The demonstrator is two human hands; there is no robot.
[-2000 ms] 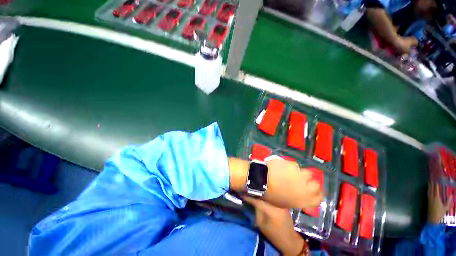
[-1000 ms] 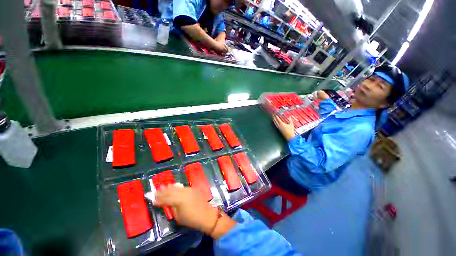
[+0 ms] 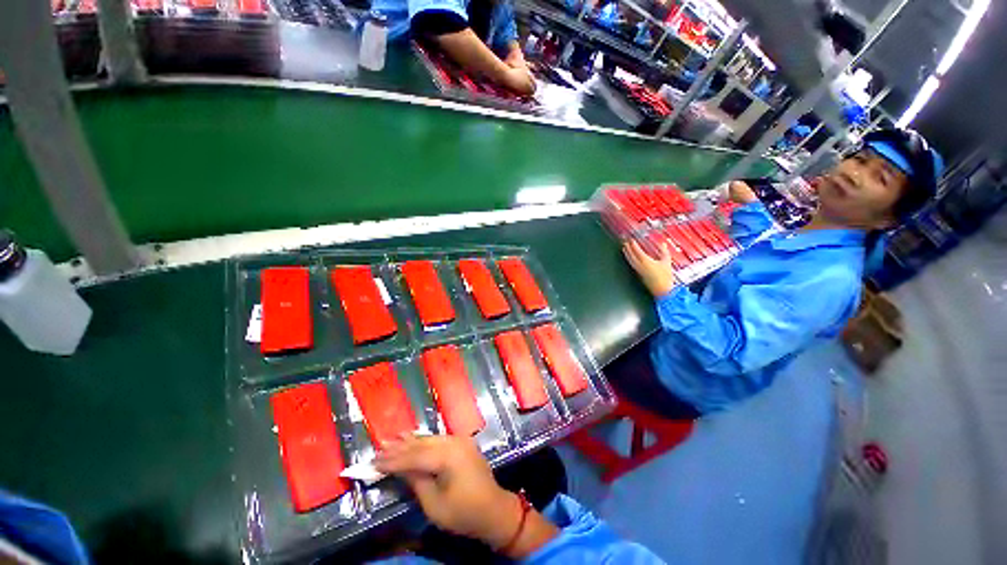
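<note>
A clear blister tray lies on the dark green worktop, with red phones back side up in two rows. White slips show beside some phones. My right hand, with a red cord at the wrist, is over the near edge of the tray. Its fingers hold a small white wipe between two near-row phones at the left. My left hand is not in view; only a blue sleeve shows at the bottom left.
A white bottle stands at the left near a grey post. A pale rail and green conveyor run behind the tray. At the right a person in a blue smock holds stacked trays. Another person works across the conveyor.
My right hand has moved slightly right and down, off the second near-row phone. The view has shifted slightly. The neighbouring person still holds the stacked trays.
</note>
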